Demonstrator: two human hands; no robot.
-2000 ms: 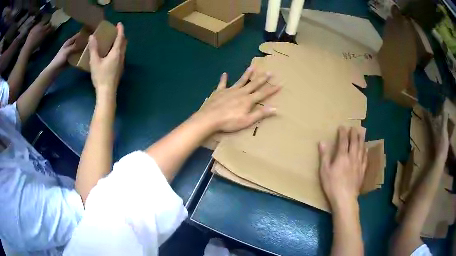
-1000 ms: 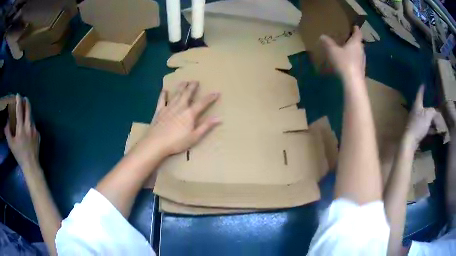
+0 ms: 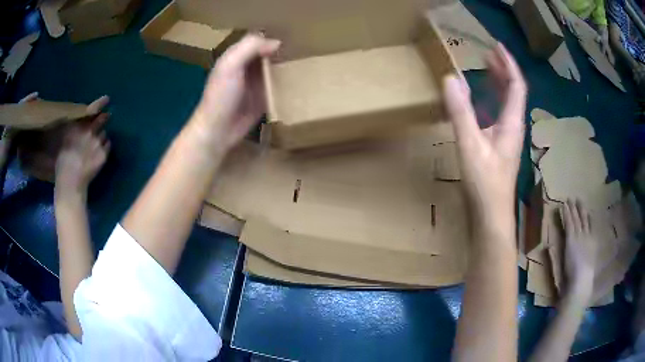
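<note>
A folded brown box tray with upright walls is held above the stack of blanks. Its large lid panel rises from the back edge; the tray is slightly blurred. My left hand grips its left wall. My right hand is at its right wall, thumb against the wall and fingers spread behind. The stack of flat blanks lies below, layered at its near edge, with two dark slots showing. The tray hides the far part of the stack.
An open box stands at the far left, with another box beyond. Another person's hands hold cardboard at left. At right, another person's hand rests on blanks. A tall brown box stands far right.
My left hand has left the stack and my right hand has come back from the far right box. Both are now at a folded tray over the stack.
</note>
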